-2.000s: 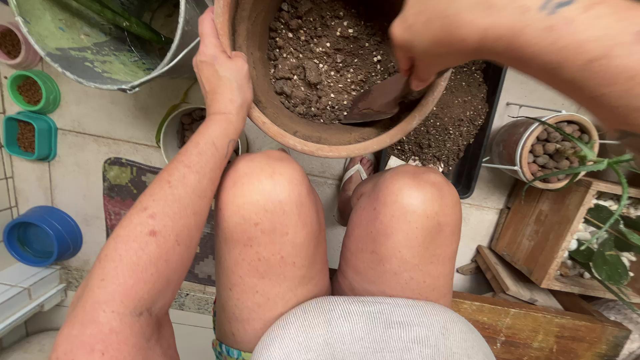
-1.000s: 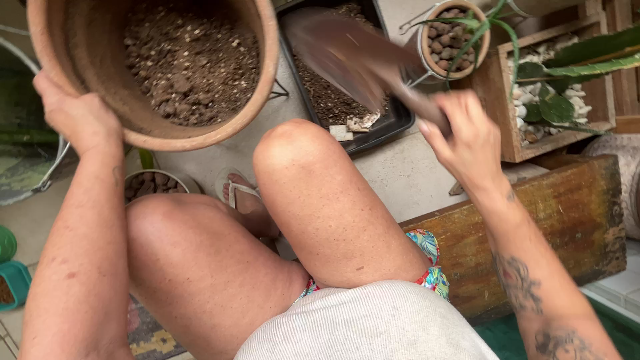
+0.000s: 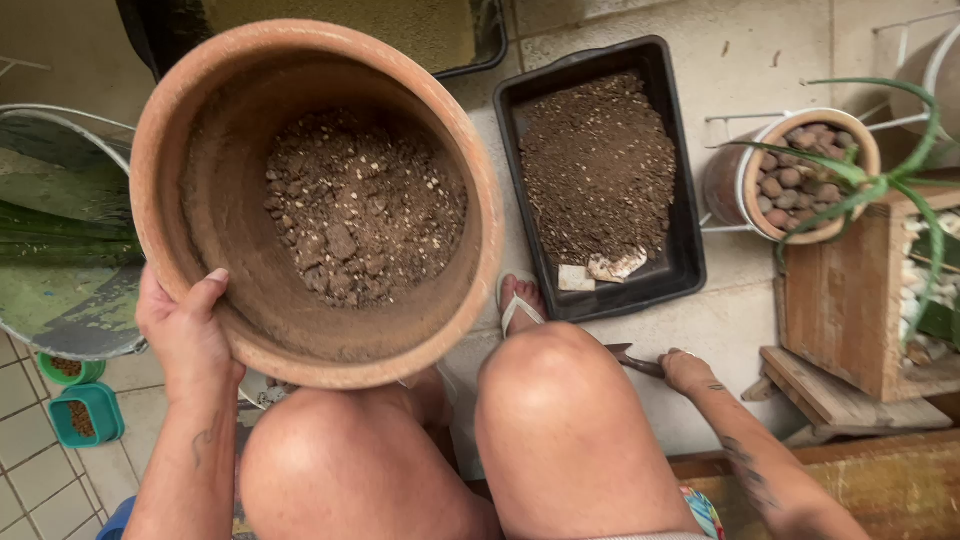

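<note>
My left hand (image 3: 191, 330) grips the lower left rim of a large terracotta pot (image 3: 480, 217), thumb over the inside edge. The pot is tilted toward me, with dark crumbly soil (image 3: 360, 210) inside. Low beside my right knee, my right hand (image 3: 686, 371) holds a hand trowel (image 3: 637, 363) by its handle; the knee hides part of its blade. Right of the pot, a black plastic tray (image 3: 622, 304) on the floor holds a heap of potting soil (image 3: 600, 165), with a pale square piece (image 3: 576, 277) and a crumpled whitish scrap (image 3: 618, 265) at its near end.
A potted plant with clay pebbles (image 3: 795, 176) stands in a white wire stand at right, near a wooden crate (image 3: 840, 300) with white stones. A metal tub (image 3: 67, 300) is at left, above small food bowls (image 3: 86, 416). Another black tray (image 3: 491, 45) lies behind the pot.
My right hand with the trowel was in the pot, then over the black tray, and is now low beside my right knee. My left hand still holds the pot. The view has shifted.
</note>
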